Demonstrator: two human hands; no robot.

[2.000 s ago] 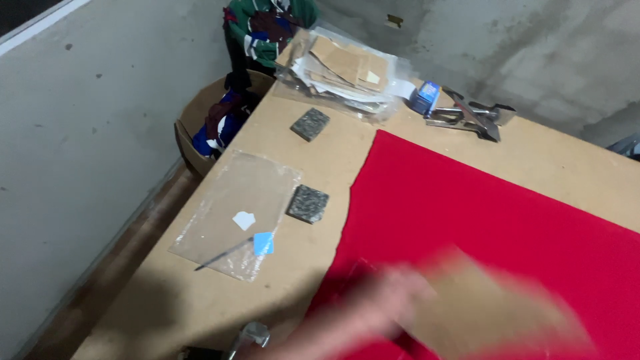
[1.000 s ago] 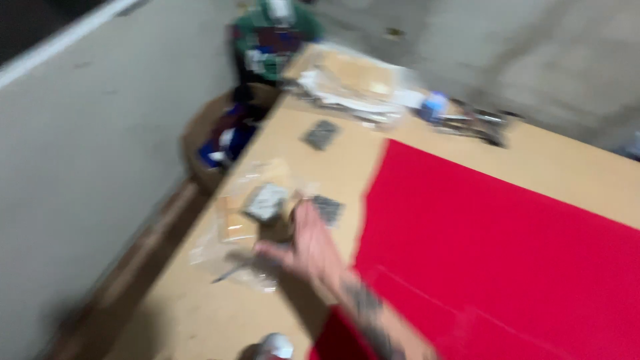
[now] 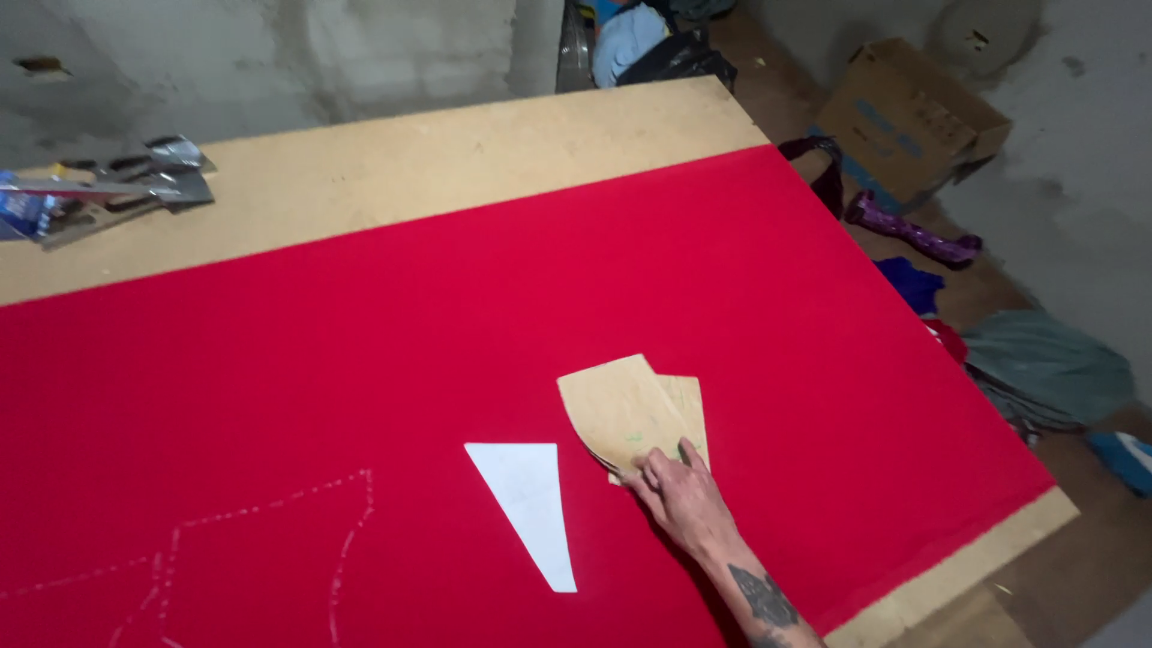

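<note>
Red fabric (image 3: 504, 306) lies spread over a wooden table, with dashed white chalk outlines (image 3: 270, 506) at its lower left. My right hand (image 3: 679, 499), its forearm tattooed, reaches in from the lower right. Its fingers grip the lower edge of a few stacked tan paper pattern pieces (image 3: 621, 405), which bear small green marks. The pieces fan out over the fabric, and how many there are cannot be told. Just left of them a white pattern piece (image 3: 526, 508), wide at the top and narrow at the bottom, lies flat. My left hand is out of view.
Metal scissors (image 3: 166, 184) and a blue package (image 3: 22, 211) lie at the table's far left. The bare wooden edge (image 3: 468, 148) runs along the back wall. Beyond the right edge, a cardboard box (image 3: 909, 117), a purple object (image 3: 913, 232) and grey-green cloth (image 3: 1048, 369) are on the floor.
The view has swung far to the right. My right hand was over the plastic bag and dark square blocks a second ago; now it is on tan pattern pieces over the red fabric.
</note>
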